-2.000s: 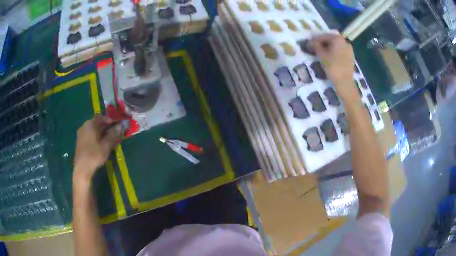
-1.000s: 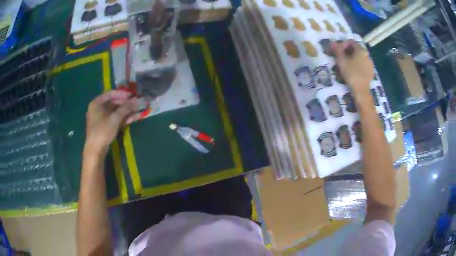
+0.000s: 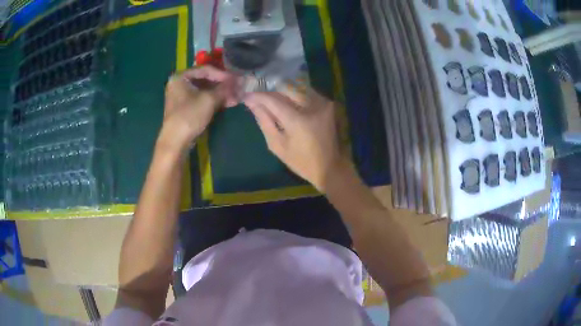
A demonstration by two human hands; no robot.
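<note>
My left hand point(image 3: 194, 105) and my right hand point(image 3: 299, 130) meet with pinched fingertips just in front of the press. Anything between the fingertips is too small and blurred to tell. The grey press fixture point(image 3: 253, 48) stands on its light metal base plate point(image 3: 294, 54), cut off by the top edge. A red thing point(image 3: 209, 58) lies beside it, behind my left fingers. The foam tray point(image 3: 451, 194) at the right holds dark notched modules point(image 3: 470, 175) in rows. The cutters are not visible.
A clear blister tray point(image 3: 57, 149) is at the left, its far rows filled dark. Yellow tape point(image 3: 267, 195) frames the green mat point(image 3: 137, 118). A cardboard box point(image 3: 76, 245) and shiny bubble-like packing point(image 3: 481, 245) are below the bench edge.
My right hand has left the foam tray and come in to my left hand at the press. A dark module lies where it was. The view has shifted, so the press appears higher.
</note>
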